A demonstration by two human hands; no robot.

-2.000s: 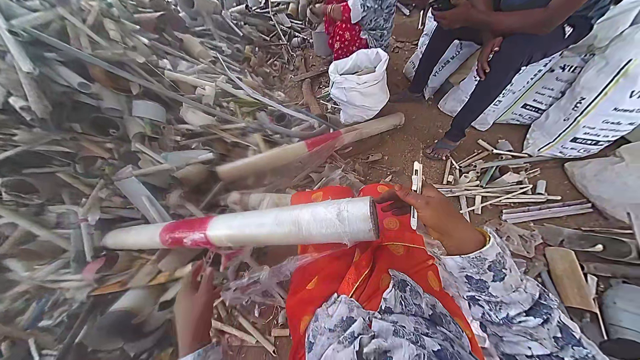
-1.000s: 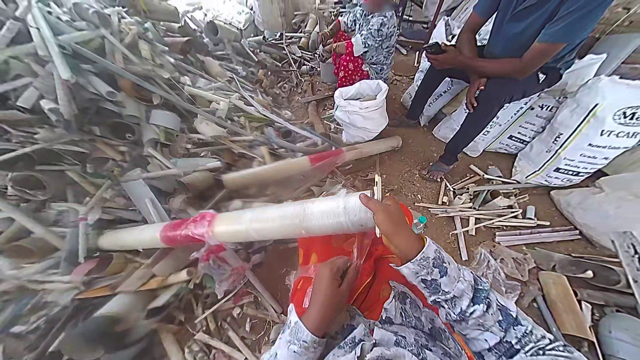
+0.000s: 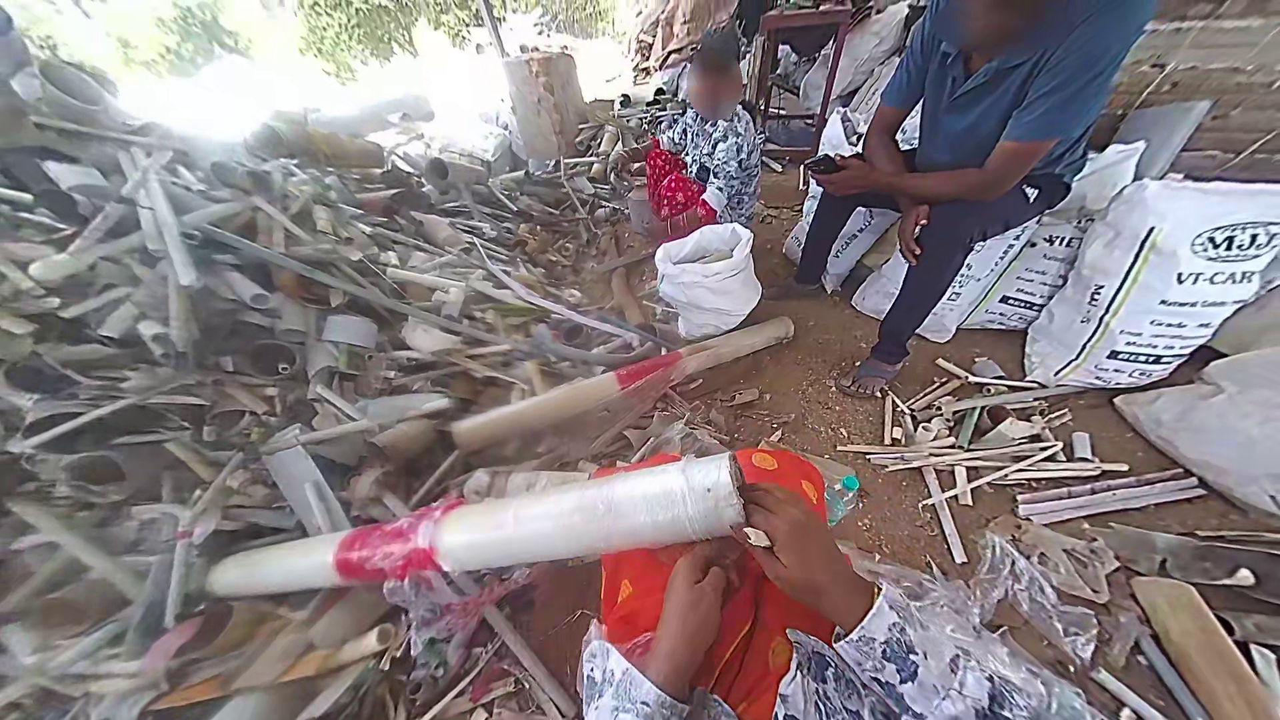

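A long pale tube [image 3: 590,512] wrapped in clear plastic film, with a red band partway along, lies across my lap on orange cloth [image 3: 640,610]. My right hand [image 3: 800,550] is at the tube's near right end, its fingers curled there around a small pale piece [image 3: 757,538]. Just under the tube, left of my right hand, my left hand [image 3: 690,605] has its fingers bent; whether it pinches film is unclear. Loose clear and reddish film [image 3: 450,605] hangs below the red band. A second tube with a red band [image 3: 560,408] lies beyond, on the pile.
A big heap of cut tubes and strips [image 3: 250,270] fills the left. Ahead stands an open white sack [image 3: 708,280]. One person [image 3: 715,160] crouches behind it; another [image 3: 985,120] sits at right on printed sacks [image 3: 1150,280], holding a phone. Strips [image 3: 960,450] lie on the ground.
My left hand has moved from below the tube's middle to beside my right hand. The long thin pale piece seen upright in my right hand two seconds ago no longer shows so. The view has tilted up.
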